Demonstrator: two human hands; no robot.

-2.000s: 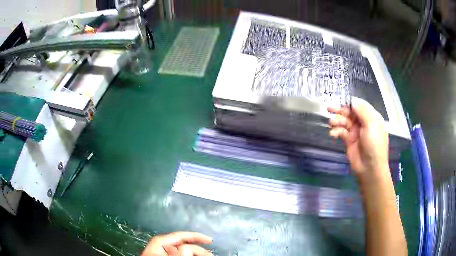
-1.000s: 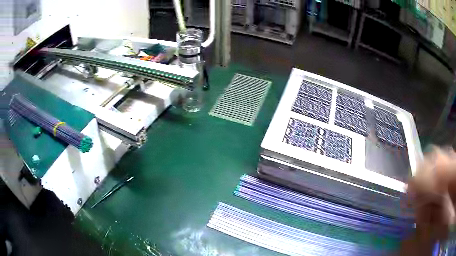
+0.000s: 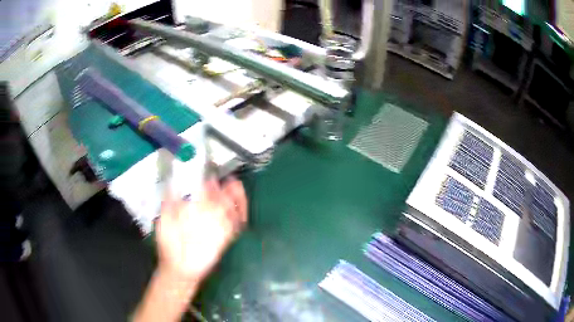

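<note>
My left hand (image 3: 195, 226), blurred, reaches in from the bottom left, back up and fingers extended, with nothing seen in it. It is just below the teal end of a tied bundle of purple strips (image 3: 119, 104) with a yellow band, which lies on the machine's teal-green top. A pale flat row of strips (image 3: 371, 295) and a darker purple pile of strips (image 3: 434, 277) lie at the lower right, cut off by the bottom edge. My right hand is out of the picture.
A stack of framed panels (image 3: 428, 182) stands at the right. A perforated plate (image 3: 390, 137) lies at the far side. A clear jar (image 3: 333, 119) stands beside the machine rail (image 3: 252, 60). Shelving is behind, dark floor at far left.
The view has swung left, so bench things sit further right. My left hand has come up near the tied bundle. My right hand, formerly over the panels then at the right edge, has left view.
</note>
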